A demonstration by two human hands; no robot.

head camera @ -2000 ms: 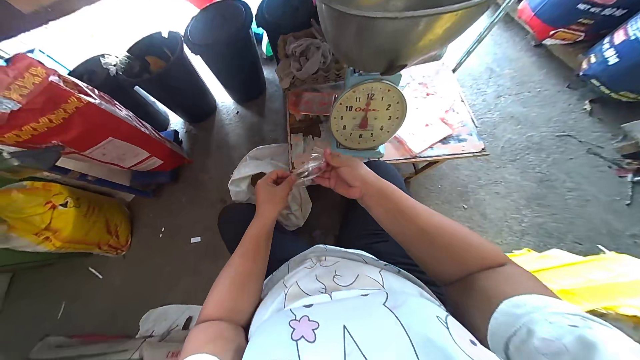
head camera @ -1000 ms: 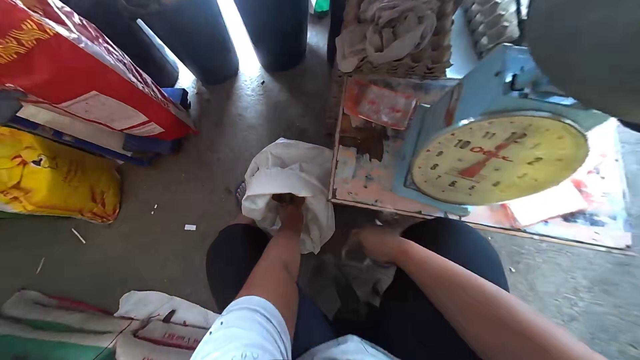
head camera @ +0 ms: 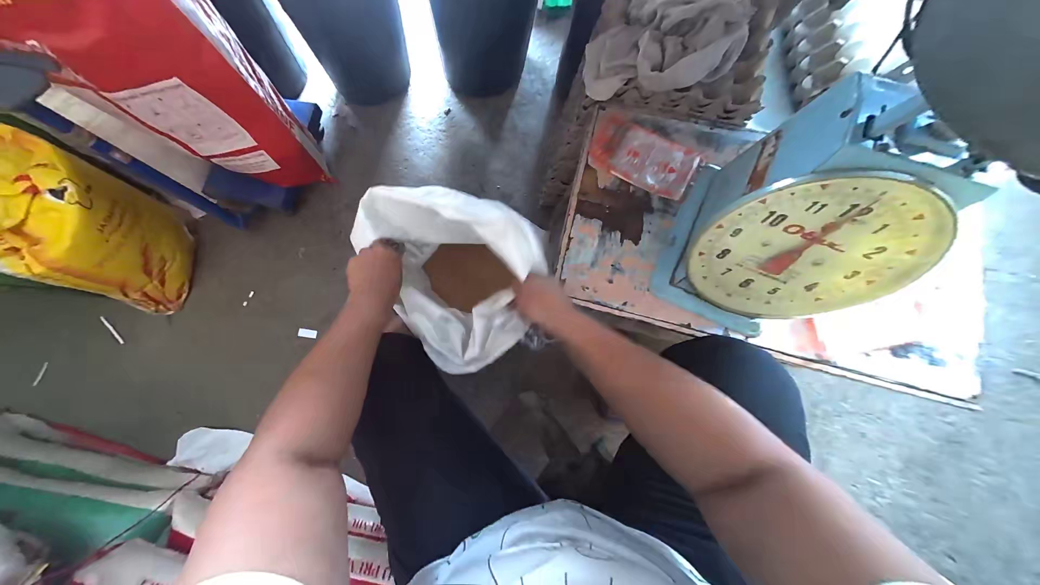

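A white woven sack (head camera: pixel 455 207) stands on the floor in front of my knees with its mouth spread wide. Inside it lies a brown, loose-looking material (head camera: pixel 470 276). My left hand (head camera: pixel 374 275) grips the sack's left rim. On the right rim, my right hand (head camera: pixel 543 305) holds the sack's edge, slightly blurred. Something clear and crinkled, perhaps plastic, shows just below my right hand (head camera: pixel 536 337). To the right of the sack, a light blue dial scale (head camera: pixel 822 244) stands on a worn, paint-stained board.
A red bag (head camera: pixel 203 97) and a yellow bag (head camera: pixel 89 219) stand at the left. Dark buckets (head camera: pixel 349 49) are at the back. Egg trays (head camera: pixel 691 106) with crumpled cloth (head camera: pixel 670 41) on top sit behind the board (head camera: pixel 601 268). More sacks (head camera: pixel 89 487) lie at lower left.
My left hand has come out of the sack's mouth to its left rim. My right hand has moved from near my knees to the right rim. The mouth is now wider, showing the brown contents.
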